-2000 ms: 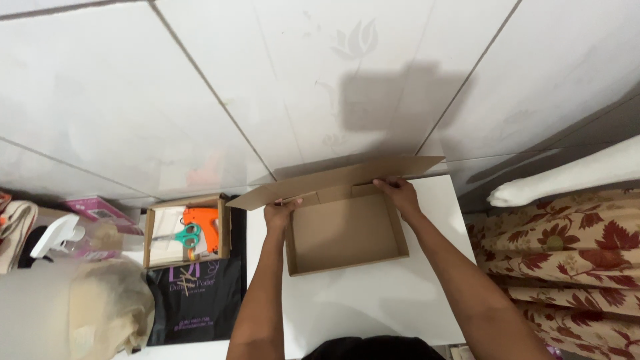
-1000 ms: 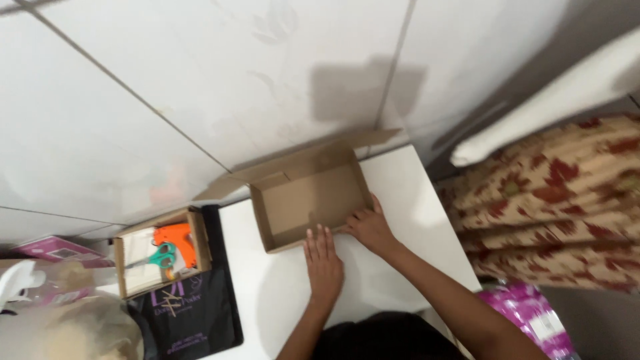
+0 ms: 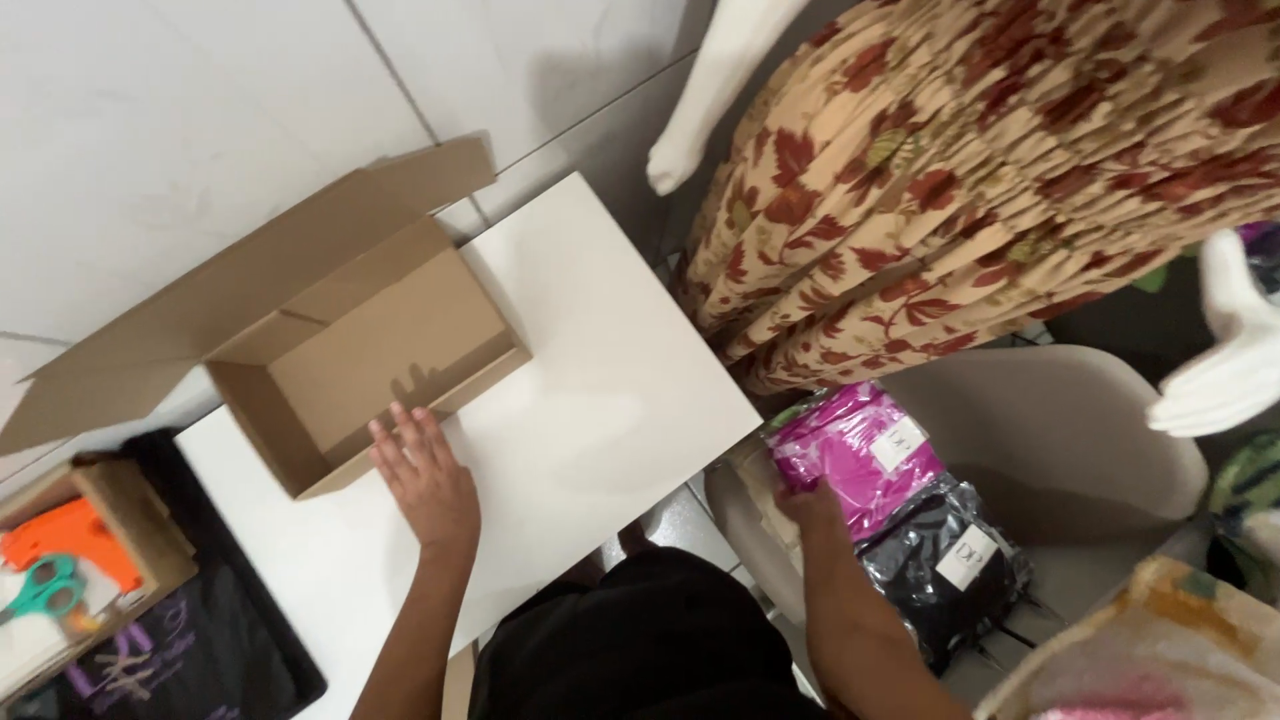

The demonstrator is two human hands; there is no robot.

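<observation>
An open cardboard box (image 3: 385, 350) lies on the white table (image 3: 610, 360), its lid raised and leaning toward the tiled wall. My left hand (image 3: 425, 475) rests with spread fingers at the box's near wall. Off the table's right side, my right hand (image 3: 812, 505) touches the edge of a magenta garment in clear plastic (image 3: 850, 450); whether its fingers grip the packet cannot be seen. Beside that packet, a black garment in clear plastic (image 3: 940, 570) lies on a grey chair (image 3: 1050, 430). Both packets bear white tags.
At the left, a small cardboard box (image 3: 160, 530) holds an orange tool (image 3: 75, 540) and green-handled scissors (image 3: 50, 590), on a black printed bag (image 3: 220, 640). A floral pleated garment (image 3: 900, 200) hangs behind the chair, near white mannequin hands (image 3: 675, 165) (image 3: 1220, 370).
My right hand has left the box and reached right to the packets on the chair. My left hand stays by the box's near wall. The view has swung right.
</observation>
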